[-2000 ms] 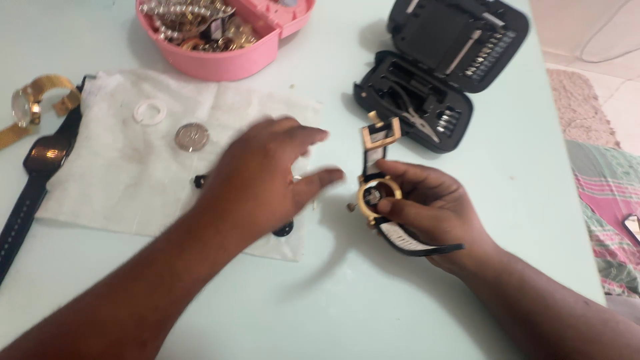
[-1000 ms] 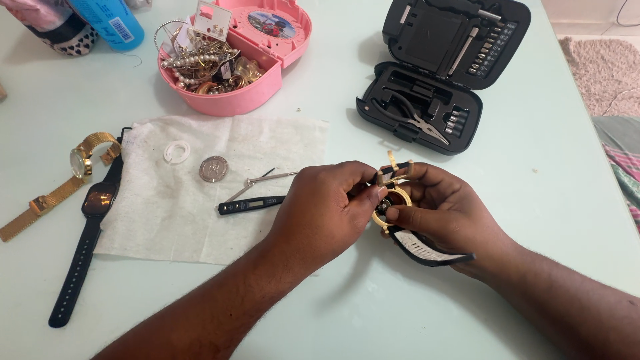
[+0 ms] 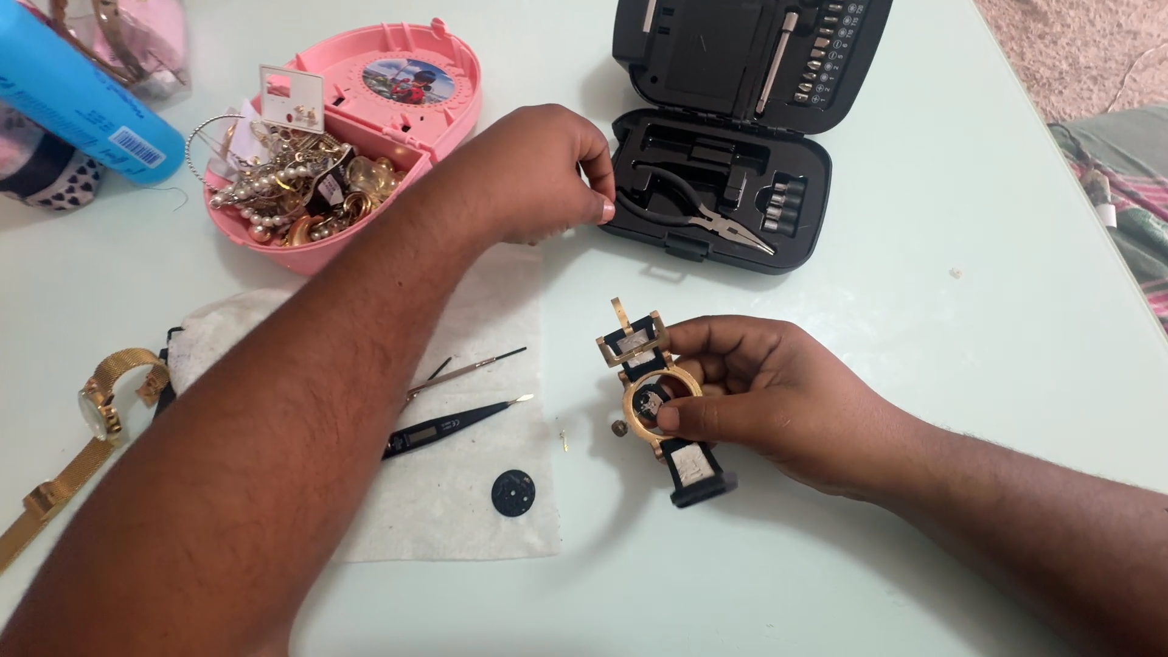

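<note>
My right hand (image 3: 776,401) holds a gold-toned wristwatch case (image 3: 662,408) with a black and pale strap, thumb over a dark part inside its ring. My left hand (image 3: 557,178) is raised beside the left edge of an open black tool case (image 3: 730,260), its thumb and finger bent close together; whether something small is between them cannot be told. In the tool case lie needle-nose pliers (image 3: 721,226). On the white cloth (image 3: 447,538) are a black voltage tester screwdriver (image 3: 447,427), thin tools (image 3: 474,370) and a black watch dial (image 3: 513,493).
A pink box (image 3: 301,260) full of jewellery stands behind my left forearm. A gold mesh-band watch (image 3: 64,479) lies at the left, and a blue bottle (image 3: 109,114) at the upper left. Tiny metal pieces (image 3: 564,440) lie beside the cloth. The table edge runs down the right.
My left hand has left the watch and moved up to the tool case. My right hand still holds the watch. The view has shifted closer.
</note>
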